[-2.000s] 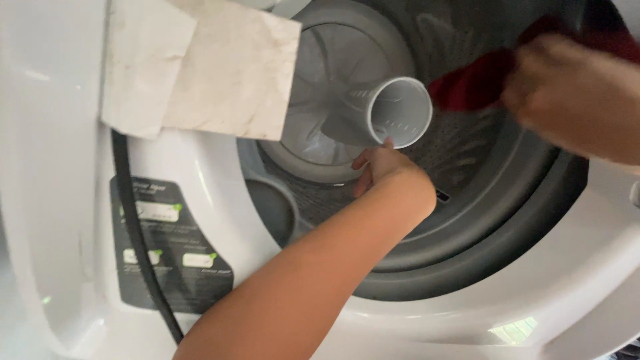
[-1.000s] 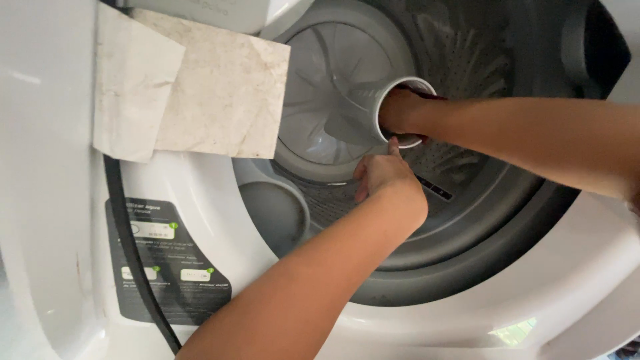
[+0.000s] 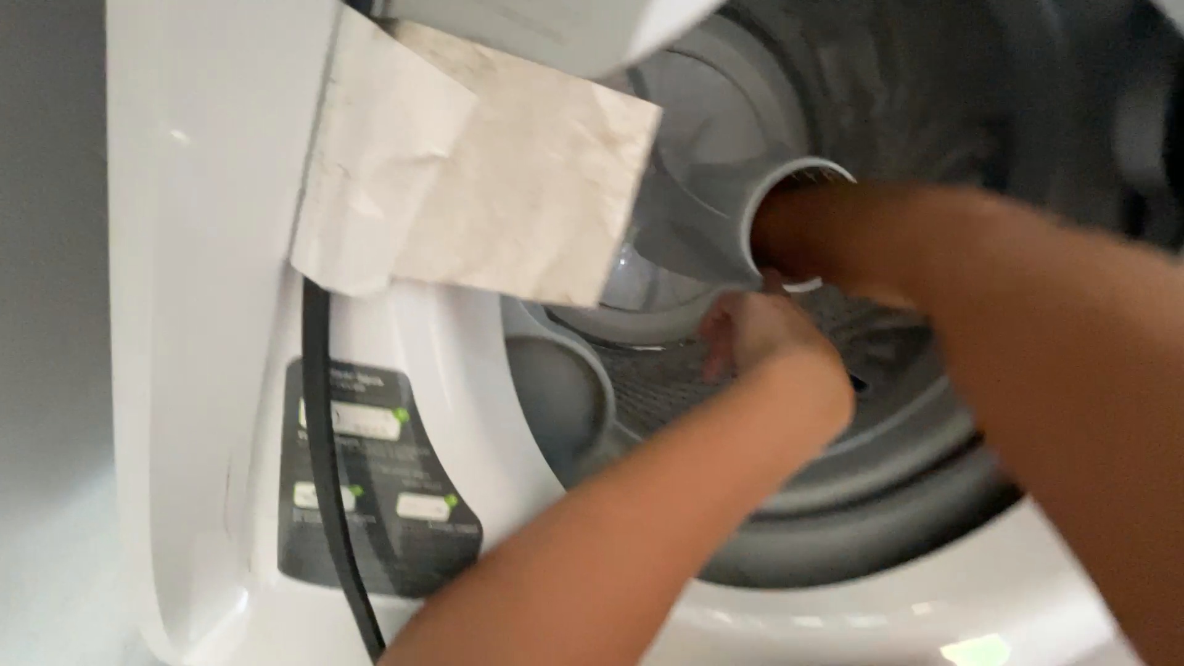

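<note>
Inside the drum of a top-loading washing machine rises the grey plastic centre post of the agitator [image 3: 694, 222], its round hollow mouth facing me. My left hand [image 3: 763, 328] is at the lower edge of that mouth, a finger touching the rim and the others curled beside it. My right hand is sunk inside the post, hidden from the wrist on; only the forearm [image 3: 888, 236] shows, coming from the right. Whether it holds anything cannot be seen.
A creased, stained sheet of paper or card [image 3: 527, 166] hangs over the machine's left rim. A black cable [image 3: 319, 416] runs down across a dark printed panel [image 3: 398, 555]. The white rim [image 3: 832, 620] curves along the drum's near side.
Two seconds ago my right hand was outside the post, near a dark red cloth; it went inside, and the cloth is out of sight now. My left hand has stayed at the rim. The view has shifted.
</note>
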